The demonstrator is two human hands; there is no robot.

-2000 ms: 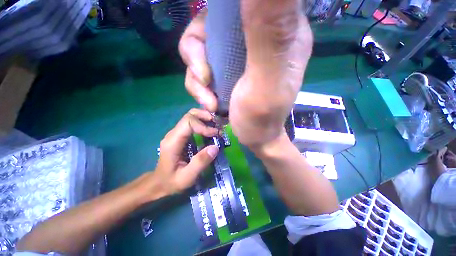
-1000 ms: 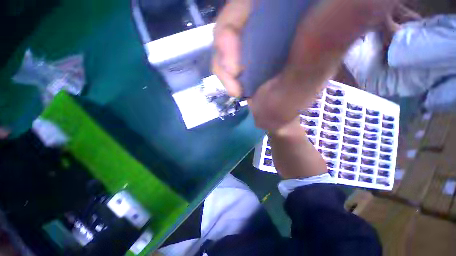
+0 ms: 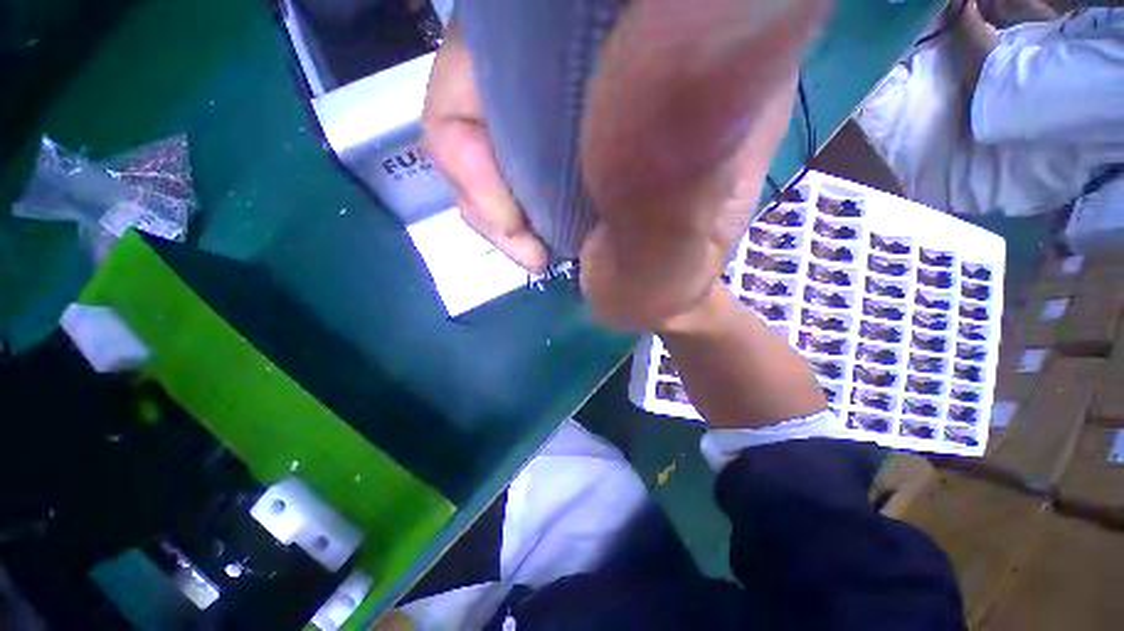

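My right hand is wrapped around the thick grey electric screwdriver, upright at the top middle. The screwdriver's lower end is over small silver parts at the edge of a white sheet in front of the screw feeder. The bit is hidden or too small to tell. The bright green fixture is at the left, with white locating blocks on it. Its left part is dark and hard to make out. My left hand is not in view.
A clear plastic bag lies beyond the fixture. A white compartment tray with rows of small dark parts is at the right, past the bench edge. Cardboard boxes stand at the far right. Another person's white sleeve shows at the top right.
The view has swung right from the fixture to the feeder. My right hand has carried the screwdriver off the fixture to the white sheet. My left hand has left the picture.
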